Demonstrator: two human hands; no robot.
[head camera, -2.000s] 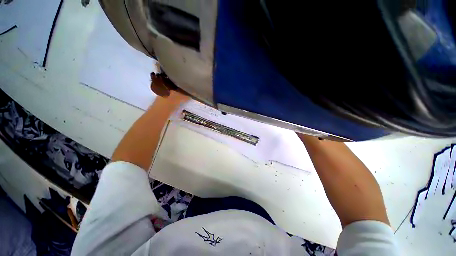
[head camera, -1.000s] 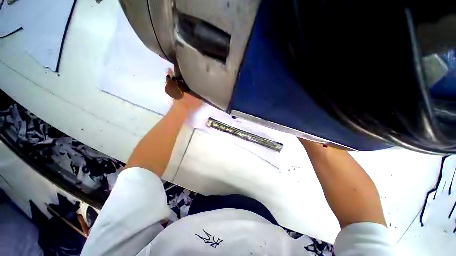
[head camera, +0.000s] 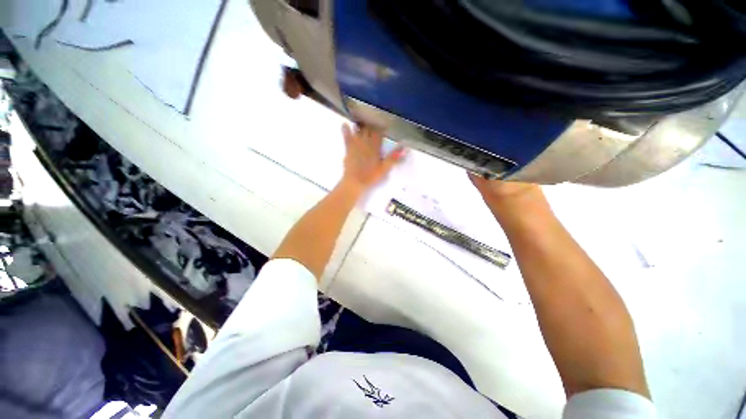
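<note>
The cutting machine (head camera: 458, 90), with its blue and silver body and coiled black cable, fills the top right. My left hand (head camera: 366, 155) lies on the white paper marker (head camera: 421, 180) at the machine's lower edge, fingers apart and holding nothing visible. My right forearm reaches up under the machine; only the heel of my right hand (head camera: 505, 190) shows, and its fingers and grip are hidden. A metal pattern weight (head camera: 448, 234) lies on the paper between my forearms. The blade and base plate are hidden.
White pieces with dark edges (head camera: 155, 61) lie at the upper left. Fabric scraps (head camera: 176, 245) are heaped along the near left side of the table (head camera: 204, 184). A small dark brown part (head camera: 294, 83) juts out left of the machine. A dark line shows at the far right.
The machine sits higher in the picture and has turned, showing more of its cable and right side. My left hand, earlier partly behind it, now lies spread in view. The weight appears farther right.
</note>
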